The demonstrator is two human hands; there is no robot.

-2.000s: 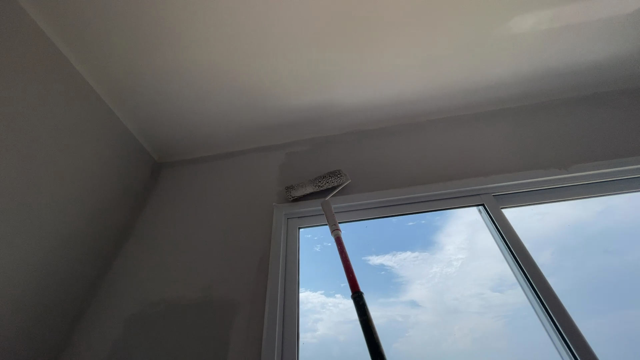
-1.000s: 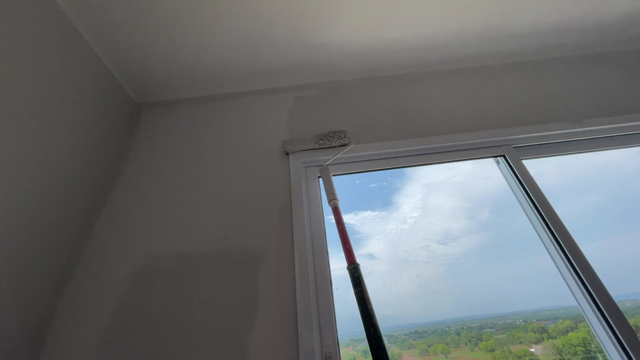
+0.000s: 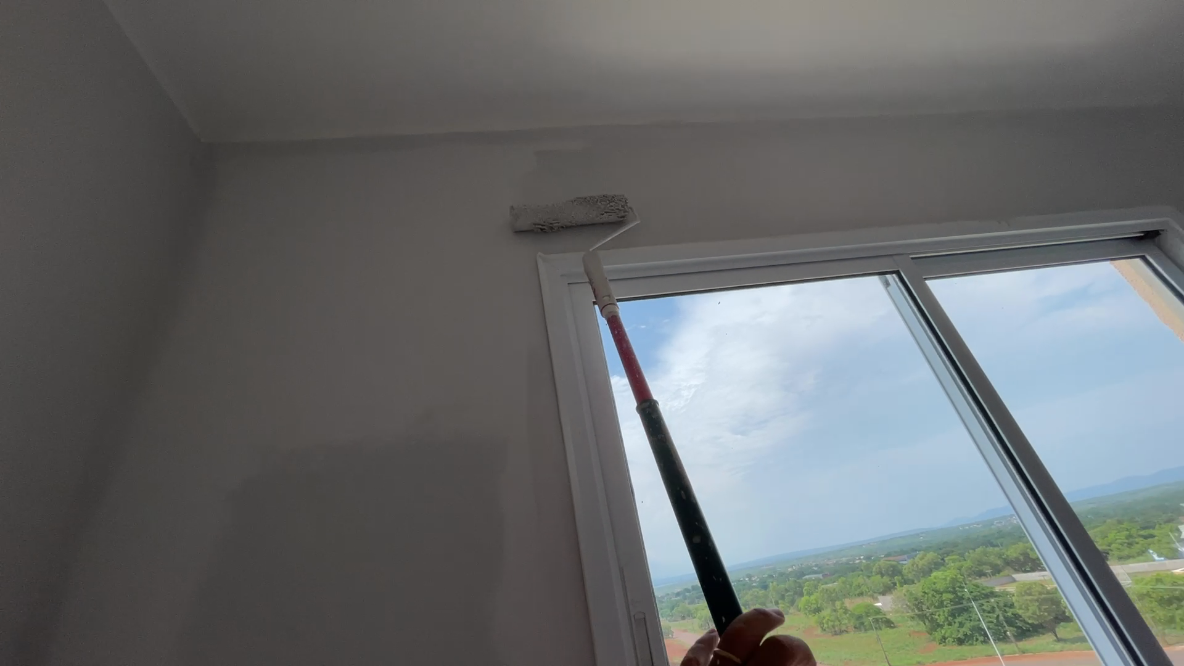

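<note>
At the bottom edge, my right hand (image 3: pixel 747 640) is closed around the dark green lower section of an extension pole (image 3: pixel 689 509); only some fingers show, one with a ring. The pole leans up and left through a red section to the pale handle of a paint roller (image 3: pixel 569 214). Its grey, paint-coated nap sleeve lies nearly level at the wall (image 3: pixel 370 305), just above the window frame's upper left corner. A darker grey patch (image 3: pixel 546 165) shows above the sleeve, and a larger one lower on the wall. My left hand is out of view.
A sliding window with a pale frame (image 3: pixel 566 388) fills the right side, with trees and sky beyond the glass. The ceiling (image 3: pixel 555 65) meets the wall above the roller. A side wall (image 3: pixel 74 231) stands at the left.
The roller has moved up from the window frame's top left corner, where it was one second ago, to the wall above it. Fingers on the pole have come into view; the view has tilted down.
</note>
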